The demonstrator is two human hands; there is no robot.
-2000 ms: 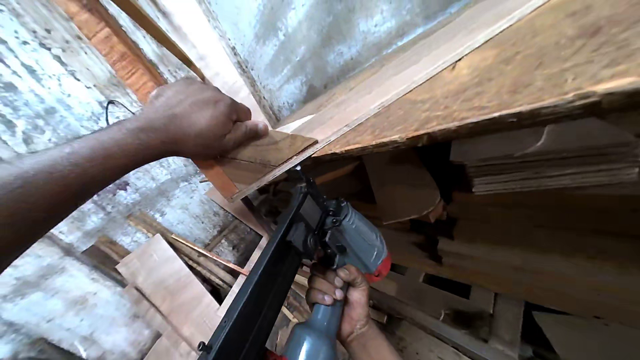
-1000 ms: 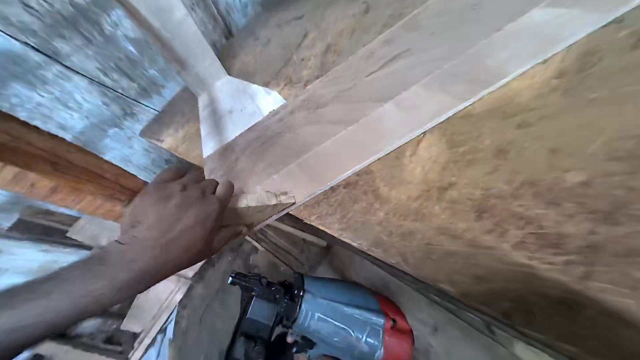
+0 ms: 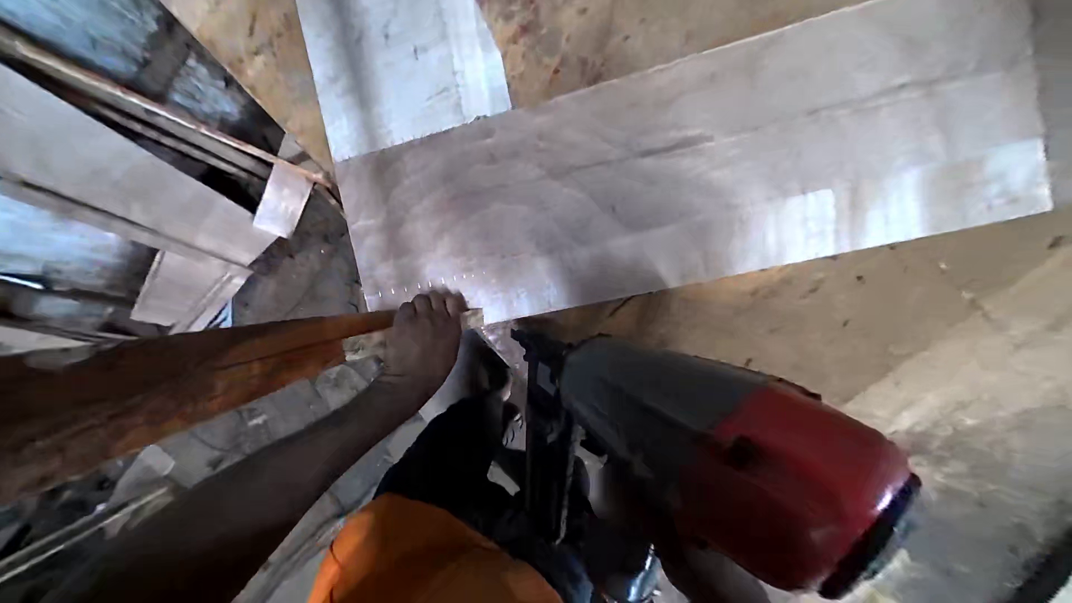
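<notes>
My left hand [image 3: 425,339] is closed around the end of a reddish-brown wooden board [image 3: 209,368], against the near left corner of a flat plywood strip [image 3: 586,184]. A row of small marks, which look like staples, runs along the strip beside my fingers. Just right of that hand, a grey and red pneumatic nailer [image 3: 720,444] has its black nose close to the strip's near edge; contact cannot be told. My right hand [image 3: 645,519] is dark and mostly hidden beneath the tool, around its handle.
A large brown wooden panel [image 3: 754,310] lies under the strip. Another pale sheet piece [image 3: 402,75] meets the strip's far edge. Loose boards [image 3: 126,167] lie at the left. Blocks or offcuts [image 3: 276,419] are on the floor below the reddish-brown board, near my legs.
The view has swung to look down on the strip. The nailer, at first below the panel's edge, now has its nose beside my left hand. My left hand stays at the strip's corner.
</notes>
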